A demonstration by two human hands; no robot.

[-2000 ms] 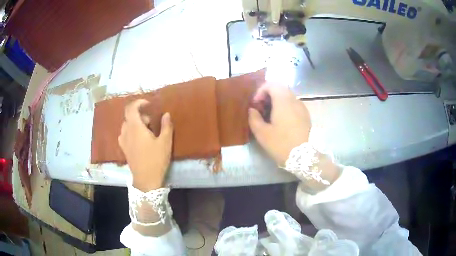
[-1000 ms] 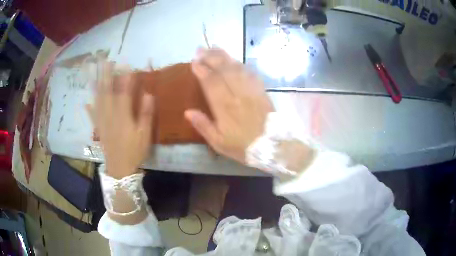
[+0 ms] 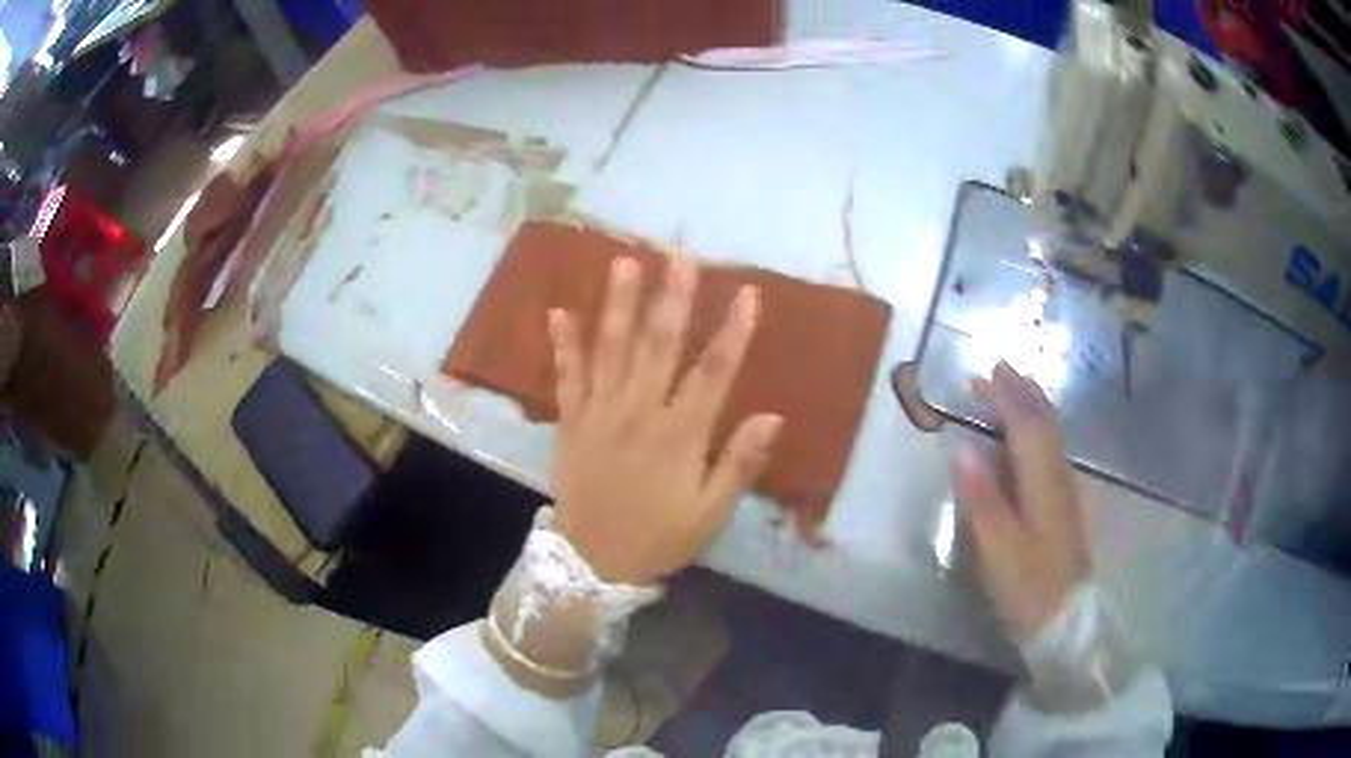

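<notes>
A folded rust-brown fabric piece (image 3: 815, 348) lies flat near the table's front edge, with frayed threads at its lower right corner. My left hand (image 3: 645, 415) lies on it, palm down with fingers spread, and covers its middle. My right hand (image 3: 1022, 511) is to the right of the fabric, at the front edge of the metal machine bed (image 3: 1185, 400). It is blurred, its fingers look apart, and no held thing shows in it.
The sewing machine head (image 3: 1111, 148) stands at the right, its needle light on the bed. A darker rust-red fabric stack (image 3: 578, 30) and a pink strip (image 3: 815, 56) lie at the back. Scraps (image 3: 222, 245) lie on the left board. A dark phone (image 3: 304, 452) lies at lower left.
The view has turned, so the table appears tilted. My left hand now lies spread on the fabric. My right hand has left the fabric and moved right to the machine bed's edge.
</notes>
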